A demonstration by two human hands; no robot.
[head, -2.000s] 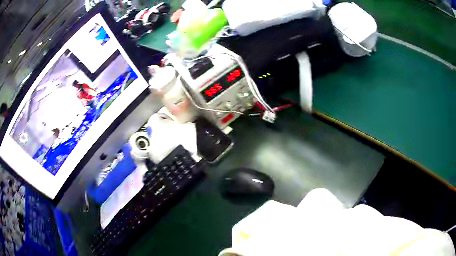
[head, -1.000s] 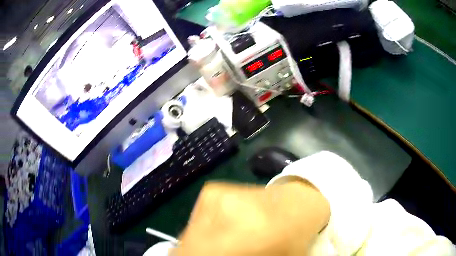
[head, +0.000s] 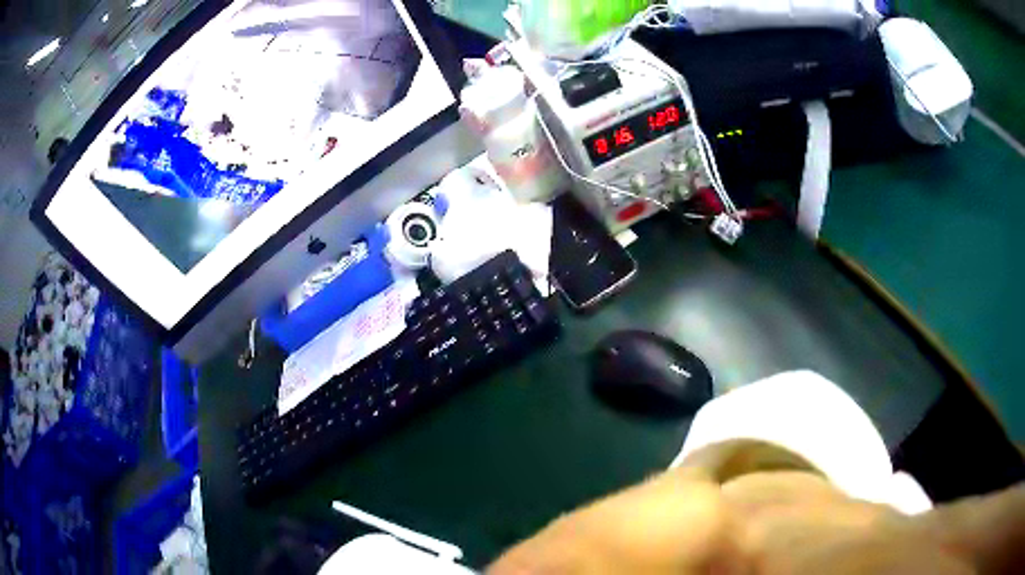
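Note:
A white rounded camera body [head: 388, 558] shows at the bottom edge, mostly cut off, with a slim white antenna [head: 396, 530] beside it. A blurred bare hand, seemingly my right hand [head: 686, 522], fills the bottom right, with a white cuff-like shape [head: 798, 421] behind it. Its fingertips are cut off or hidden, so its hold on the camera cannot be told. My left hand cannot be made out. The monitor [head: 264, 258] shows a bright live picture with blue crates.
A black keyboard [head: 450, 343] and mouse [head: 650, 373] lie on the dark mat. Behind are a blue box [head: 326, 303], small round camera [head: 416, 228], bottle [head: 511, 129], smartphone [head: 587, 256] and power supply [head: 629, 135] with red digits. Blue crates [head: 84, 472] stand at left.
The view has shifted, so the desk items sit farther right. The hand came in over the mat and is now lower and farther right. The monitor picture has turned. The supply's red digits differ.

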